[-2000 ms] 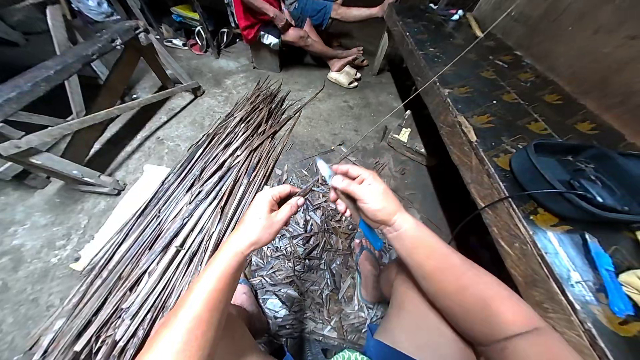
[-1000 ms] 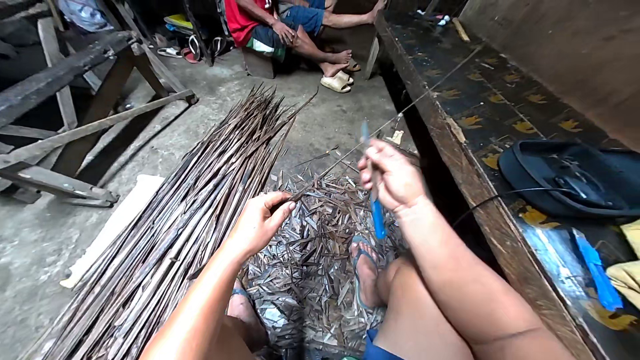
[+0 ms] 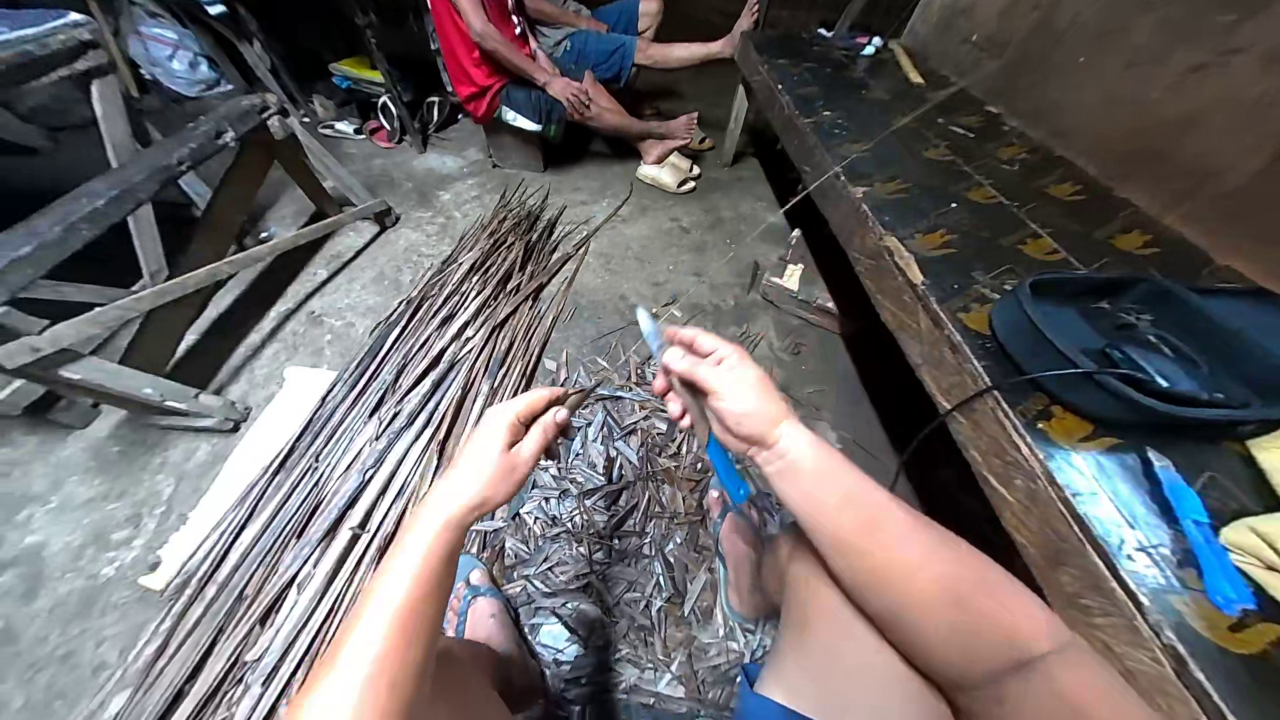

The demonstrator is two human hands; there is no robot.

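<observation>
My left hand [image 3: 515, 440] pinches the end of a thin dark palm-leaf rib between thumb and fingers, at the middle of the view. To its right my right hand [image 3: 722, 390] is closed around a knife [image 3: 700, 405] with a blue handle end, its blade tip pointing up and away. A thin pale line runs from near the right hand toward the upper right; whether it joins the piece in my left hand cannot be told. A long bundle of dry brown ribs [image 3: 400, 430] lies on the floor left of my hands. Leaf shavings [image 3: 620, 520] cover the floor between my feet.
A low wooden bench [image 3: 960, 430] runs along the right, with a black bag [image 3: 1150, 350], a cable and a blue-handled knife [image 3: 1205, 535] on it. A wooden trestle [image 3: 200, 270] stands left. Two people sit at the back near sandals [image 3: 668, 173]. A wood block [image 3: 800, 290] lies beside the bench.
My right hand has gone up and away from my left hand and come back nearer, the knife still in it. My left hand keeps its pinch.
</observation>
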